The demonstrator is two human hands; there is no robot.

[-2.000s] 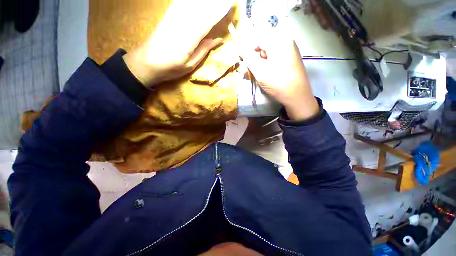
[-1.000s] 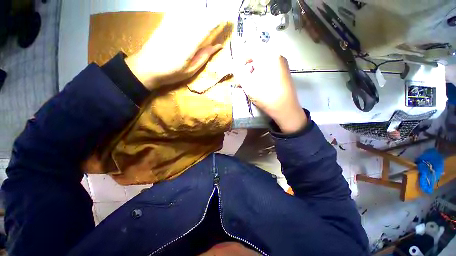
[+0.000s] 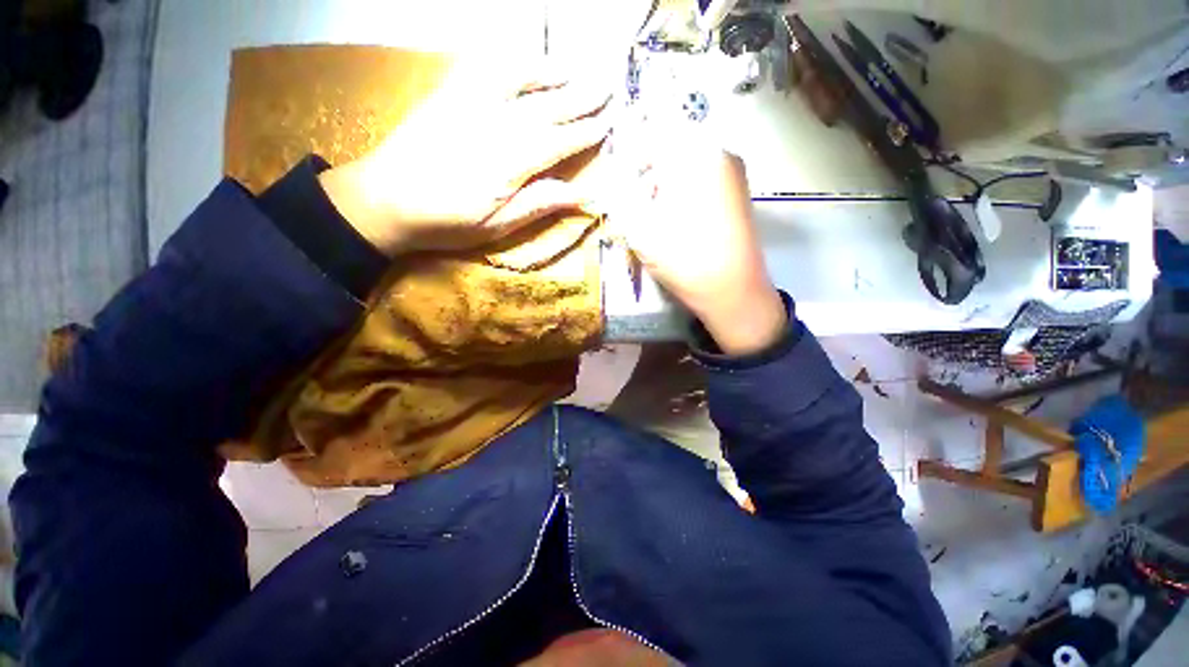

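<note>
The mustard-brown fabric (image 3: 483, 313) lies on the white machine table, flat at the far left and bunched at the near edge, where it hangs toward my lap. My left hand (image 3: 456, 163) lies on the fabric with its fingers pointing right, toward the seam edge. My right hand (image 3: 698, 235) is at the fabric's right edge, its fingers close to the left fingertips. Glare washes out both hands, and what the right fingers pinch cannot be made out. A thin dark pointed thing (image 3: 636, 276) shows under the right hand. Metal machine parts (image 3: 665, 39) are just beyond the fingers.
Large black-handled shears (image 3: 941, 248) lie on the table to the right, beside smaller dark snips (image 3: 889, 85). A black panel (image 3: 1090, 262) is at the table's right end. A wooden stool (image 3: 1059, 489) with a blue bundle (image 3: 1108, 452) stands lower right, above white thread cones (image 3: 1069, 655).
My left fingers have spread and lie lower on the fabric, nearer the right hand. My right hand has moved slightly left and nearer to me since the oldest frame.
</note>
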